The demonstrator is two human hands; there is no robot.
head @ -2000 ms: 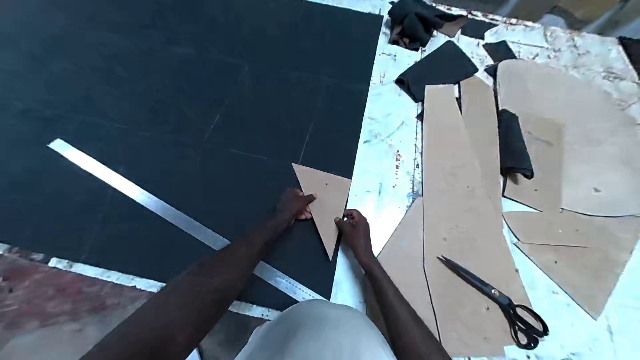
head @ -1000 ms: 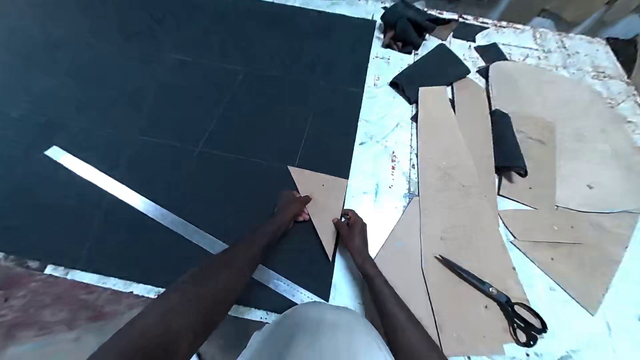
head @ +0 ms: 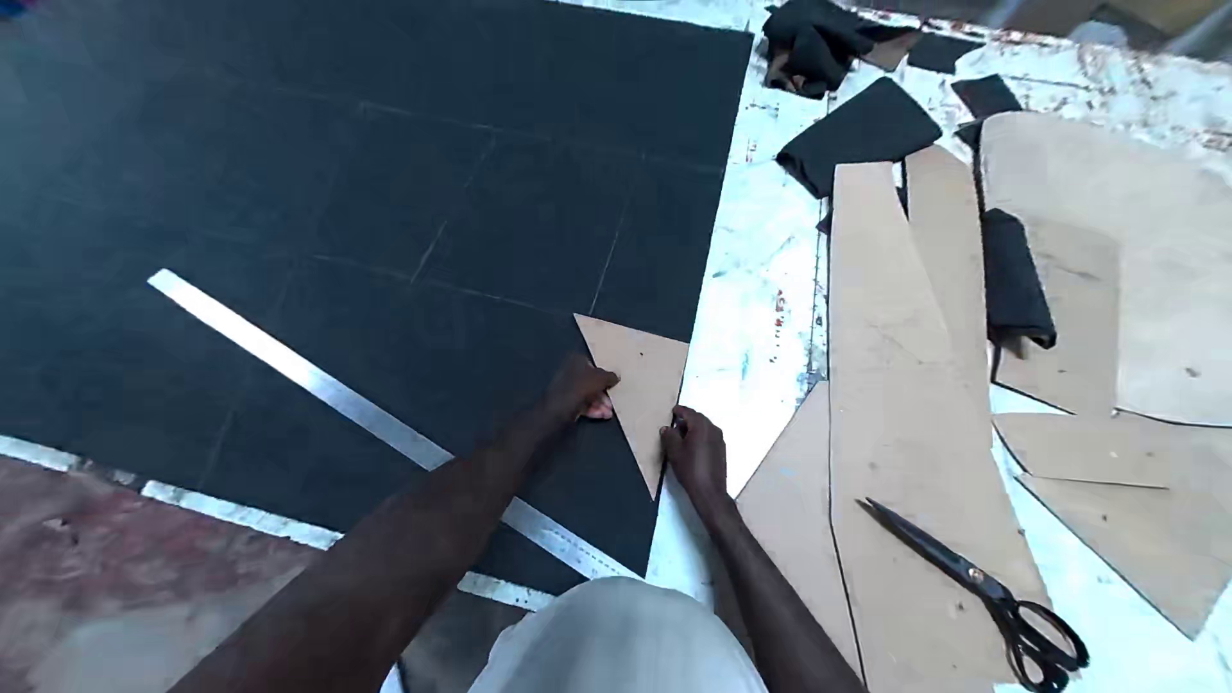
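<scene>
A tapered brown card pattern piece (head: 637, 385) lies on the dark fabric (head: 385, 183) near the fabric's right edge. My left hand (head: 584, 387) presses on the left side of this piece, thumb on top. At its right edge is my right hand (head: 695, 445), fingers curled around a small dark thing whose tip barely shows; I cannot tell what it is. A long metal ruler (head: 318, 380) lies slanted across the fabric and passes under my left forearm. Thin pale lines are marked on the fabric above the card piece.
Large brown card patterns (head: 895, 385) cover the right side of the white, stained table (head: 760, 241). Black-handled fabric shears (head: 977, 577) rest on them, blades pointing up-left. Folded dark cloth (head: 861, 135), a rolled dark piece (head: 1015, 274) and crumpled scraps (head: 813, 43) lie farther back.
</scene>
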